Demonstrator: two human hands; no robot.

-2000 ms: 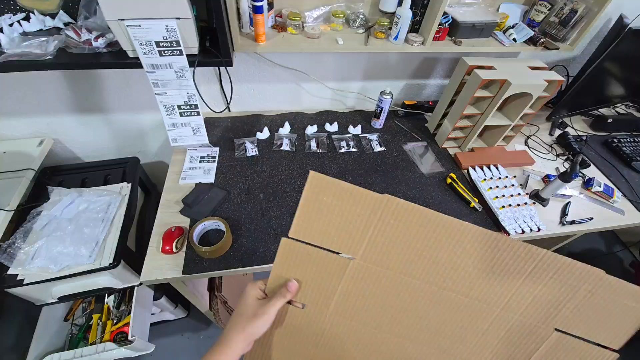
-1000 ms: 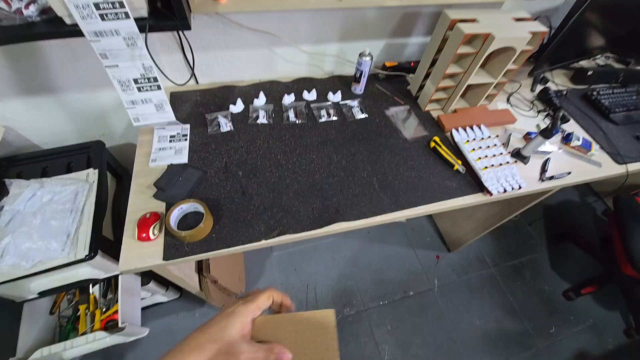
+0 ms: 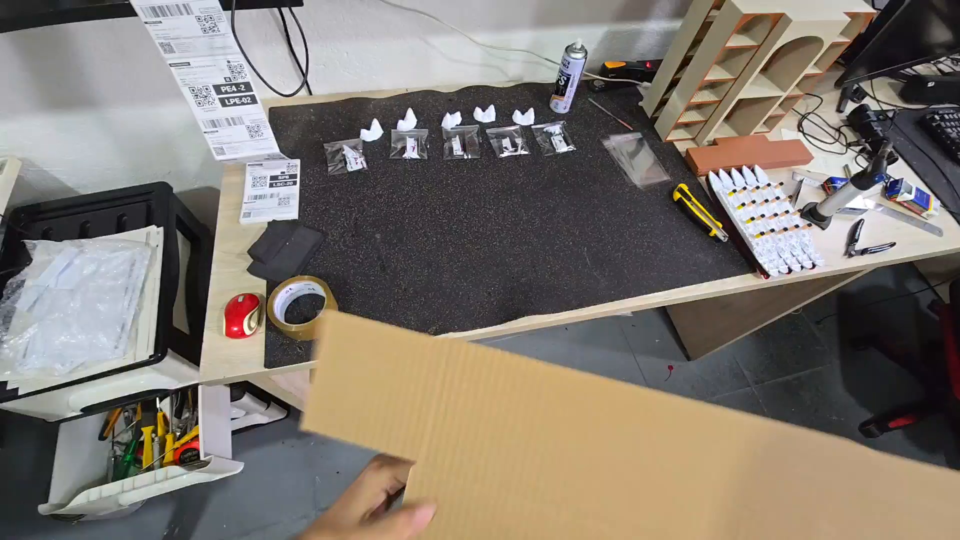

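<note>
My left hand (image 3: 379, 506) grips the edge of a flat corrugated cardboard sheet (image 3: 570, 442) at the bottom of the view, thumb on top and fingers behind it. The sheet reaches from the front edge of the desk to the lower right corner, with a flap at its upper left. My right hand does not show. Behind the sheet's corner, a roll of brown packing tape (image 3: 302, 307) lies on a black foam mat (image 3: 480, 232), beside a red and gold computer mouse (image 3: 243, 316). A yellow utility knife (image 3: 700, 212) lies at the mat's right.
Small clear bags (image 3: 461, 142) and white pieces (image 3: 485, 114) line the mat's back, near a spray can (image 3: 568, 77). Printed labels (image 3: 270, 190) hang at left. A tray of small bottles (image 3: 765, 221) stands right. An open tool drawer (image 3: 217, 427) juts out lower left.
The cardboard was broad in view, then showed only a small part low down, and now spans the lower right again. My left hand stays on it.
</note>
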